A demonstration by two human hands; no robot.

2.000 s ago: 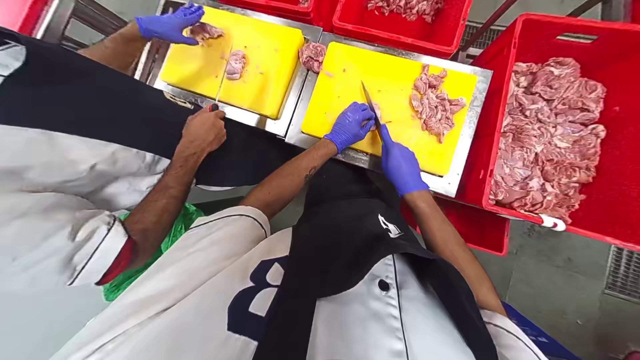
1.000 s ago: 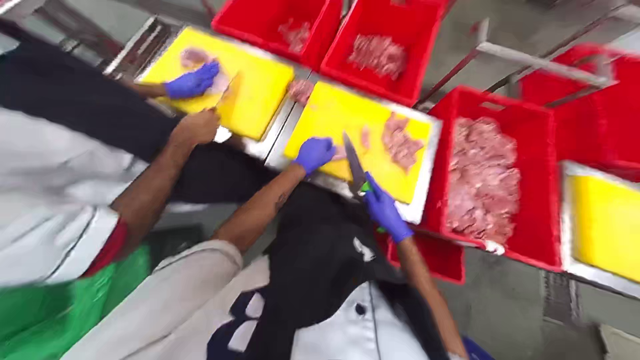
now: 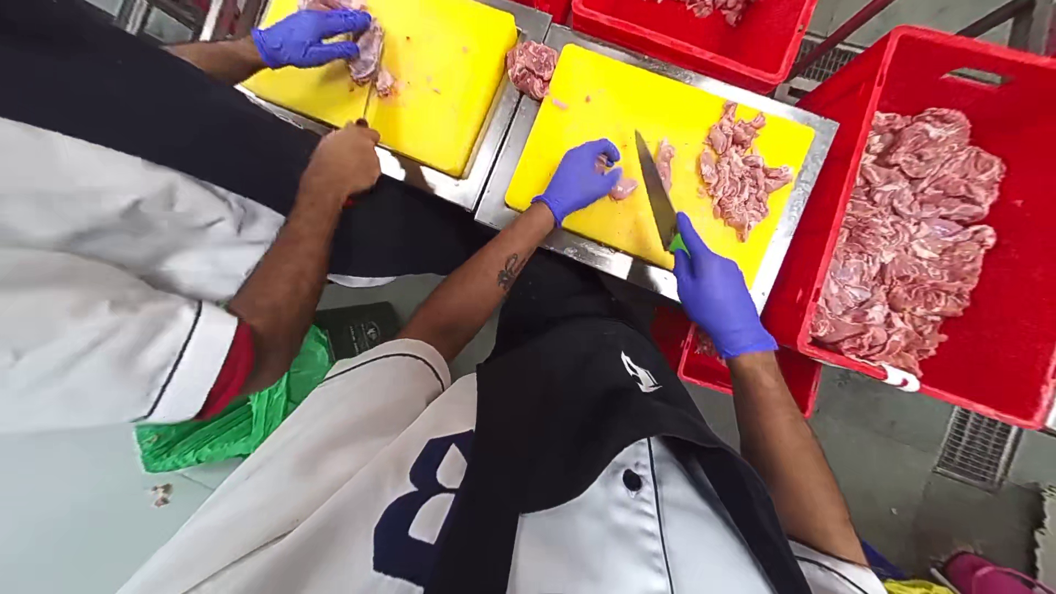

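My left hand (image 3: pixel 580 180), in a blue-purple glove, holds a small piece of raw meat (image 3: pixel 623 188) against the yellow cutting board (image 3: pixel 610 82). In my gloved right hand (image 3: pixel 716 289) is a kitchen knife (image 3: pixel 654 186) with a green handle; its blade points up and away over the board, beside my left hand. A thin strip of meat (image 3: pixel 664 163) lies just right of the blade. Farther right on the board rests a pile of cut raw meat (image 3: pixel 737 173). Another meat lump (image 3: pixel 532 69) sits at the board's upper left corner, on the metal edge.
A co-worker's gloved hand (image 3: pixel 309 38) and bare hand with a knife work at another yellow board (image 3: pixel 450 82) on the left. A red crate (image 3: pixel 1019 330) full of raw meat stands at right; another red crate (image 3: pixel 693 37) is beyond my board. A floor drain (image 3: pixel 976 445) lies lower right.
The view swung away and back. The co-worker's gloved hand has moved onto the meat on their board. My right hand still has the knife, with its blade now beside my left hand.
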